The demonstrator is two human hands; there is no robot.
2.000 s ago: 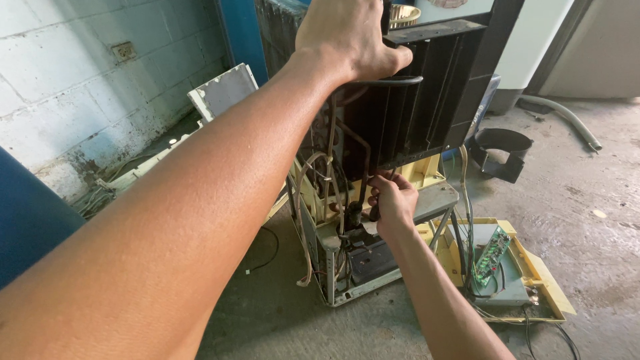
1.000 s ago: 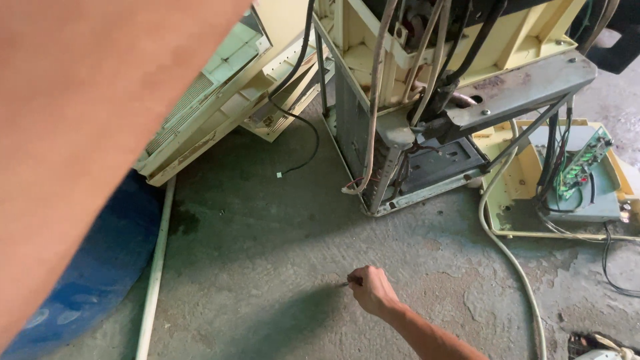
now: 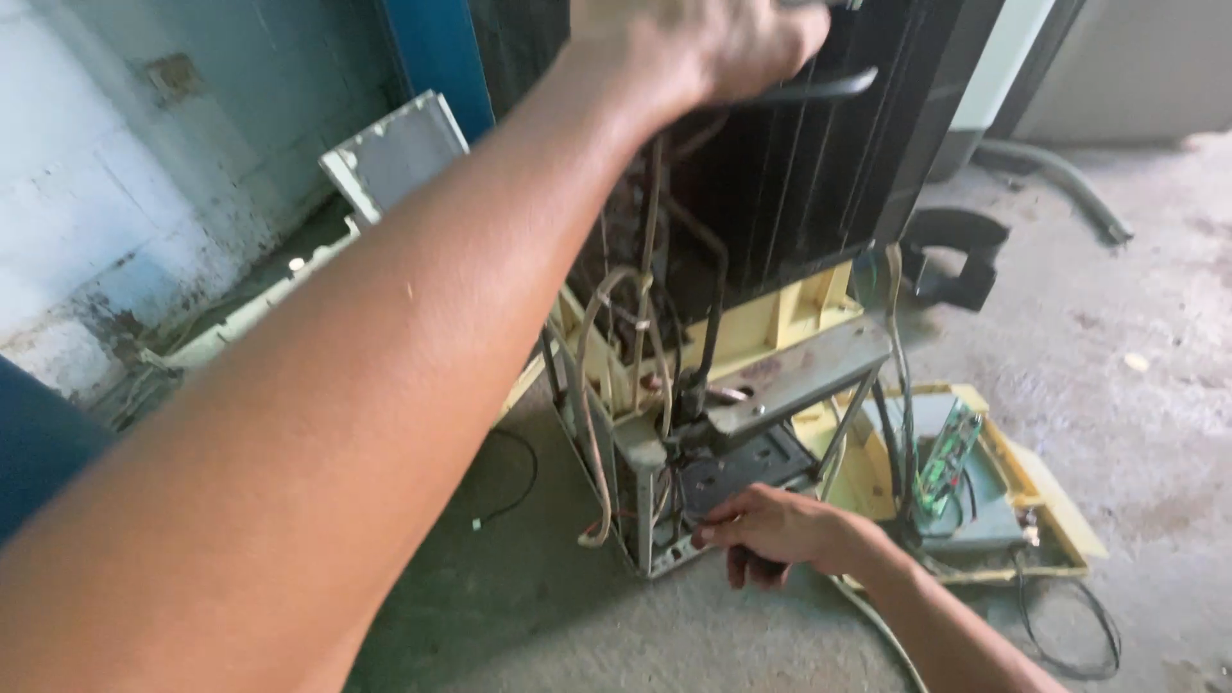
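My left hand (image 3: 703, 43) is at the top of the view, on or against the upper part of a tall black panel (image 3: 808, 183); its fingertips are blurred and what they hold cannot be told. A bent dark tube (image 3: 818, 91) juts out just below it. My right hand (image 3: 770, 534) is low, in front of the metal stand (image 3: 645, 510), near the black plastic base plate (image 3: 751, 472). Its fingers are curled with thumb and forefinger close together; whether something small is between them is unclear. Loose cables (image 3: 589, 414) hang at the left of the stand.
A cream plastic housing part (image 3: 1049, 500) with a green circuit board (image 3: 951, 457) lies on the floor at right. Behind it are a black curved plastic piece (image 3: 953, 255) and a grey hose (image 3: 1059, 173). A white-framed panel (image 3: 399, 154) leans near the block wall at left.
The view has tilted down and back up. My right hand, at the tubing under the black panel two seconds ago and over the floor one second ago, is now in front of the stand.
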